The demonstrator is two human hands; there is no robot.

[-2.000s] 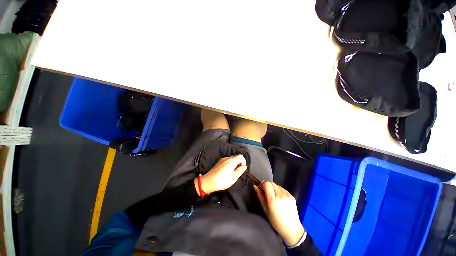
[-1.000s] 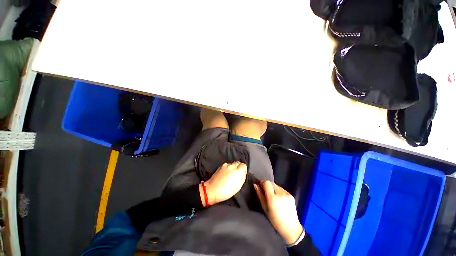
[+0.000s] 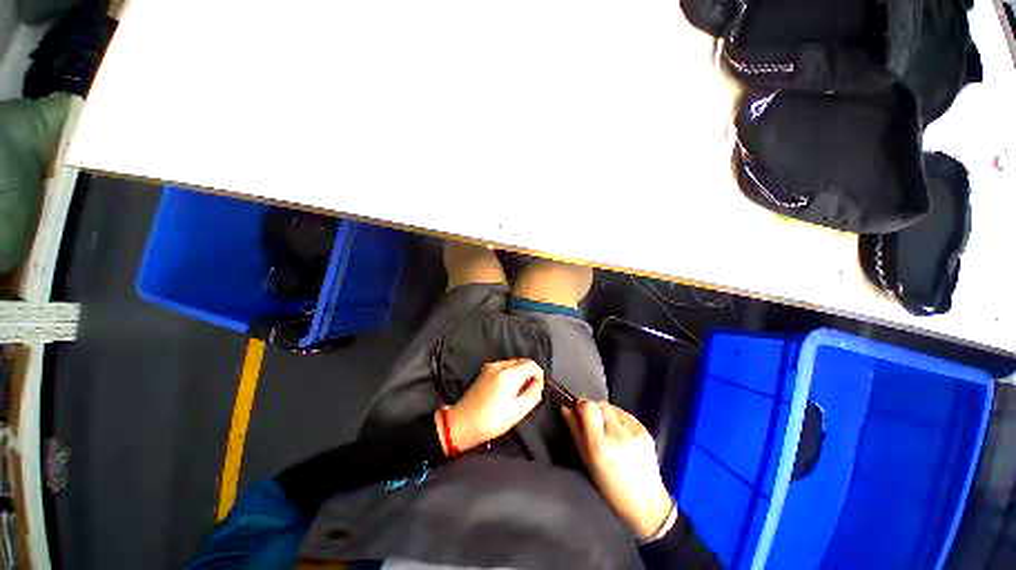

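Note:
A black pouch [image 3: 488, 341] lies in my lap on the dark grey apron [image 3: 468, 521], below the table edge. My left hand [image 3: 498, 403] is closed on the pouch's near right edge, with the fingers curled in. My right hand [image 3: 612, 443] is just to the right and pinches a thin dark tool [image 3: 560, 391] that points up and left toward my left fingers. The tool's tip and the exact spot it touches are too small to tell.
A pile of black pouches [image 3: 830, 156] lies at the right of the white table [image 3: 390, 111]. A blue bin [image 3: 206, 262] with black pieces stands under the table at left. Another blue bin [image 3: 891, 445] stands beside my right leg. Thin cables run under the table.
The thin tool shows again between my hands; one second ago it was hardly visible. My hands have shifted only slightly. The table and pouch pile sit slightly differently in view.

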